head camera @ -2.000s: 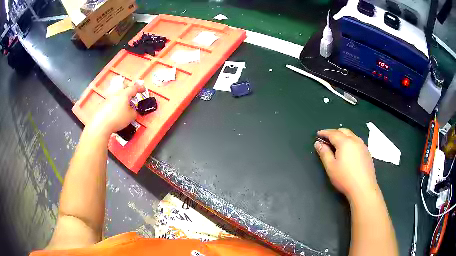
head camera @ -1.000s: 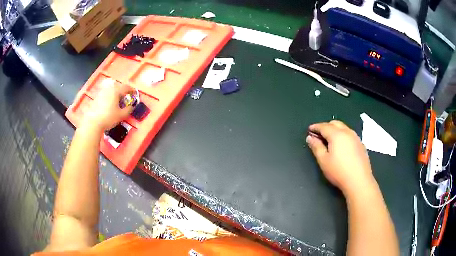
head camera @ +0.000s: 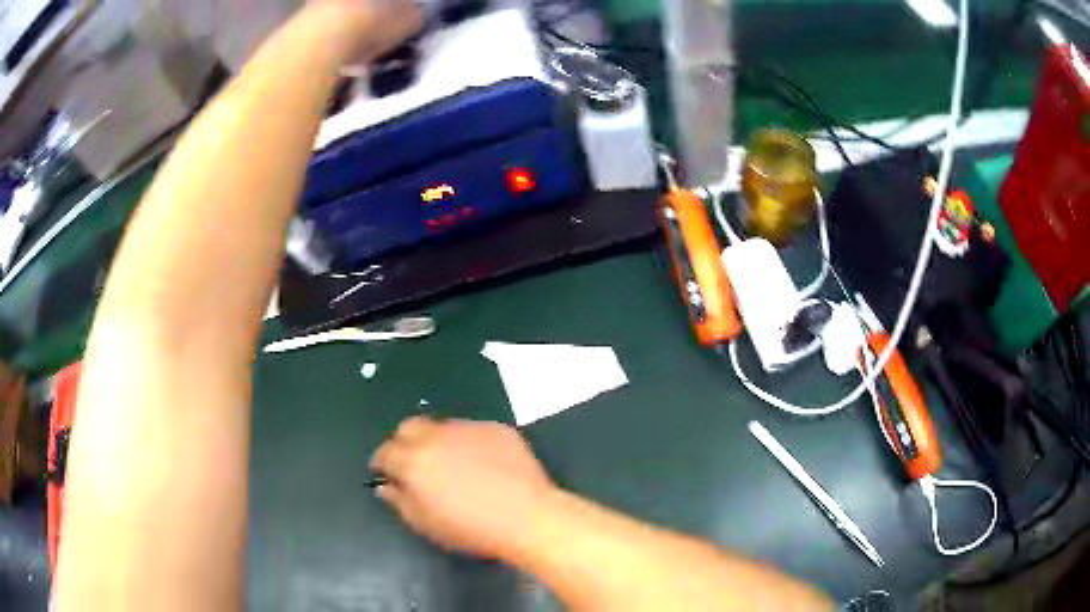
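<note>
The blue heating unit stands at the upper left with lit red digits and a red switch. My left hand is blurred at the top edge, over the unit's white top, close to dark pieces there; its fingertips and any hold are unclear. My right hand is low over the green mat, palm down, fingers curled. A small dark part shows at its fingertips, mostly hidden by the fingers. The red tray shows only as a strip at the left, behind my left forearm.
A white brush and a white paper scrap lie beyond my right hand. Two orange screwdrivers, a white power strip, an amber jar, looped cords and tweezers are at the right. A red box stands far right.
The view has swung right. My left hand has left the tray and reached up over the heating unit. My right hand stays low over the mat, fingers still curled.
</note>
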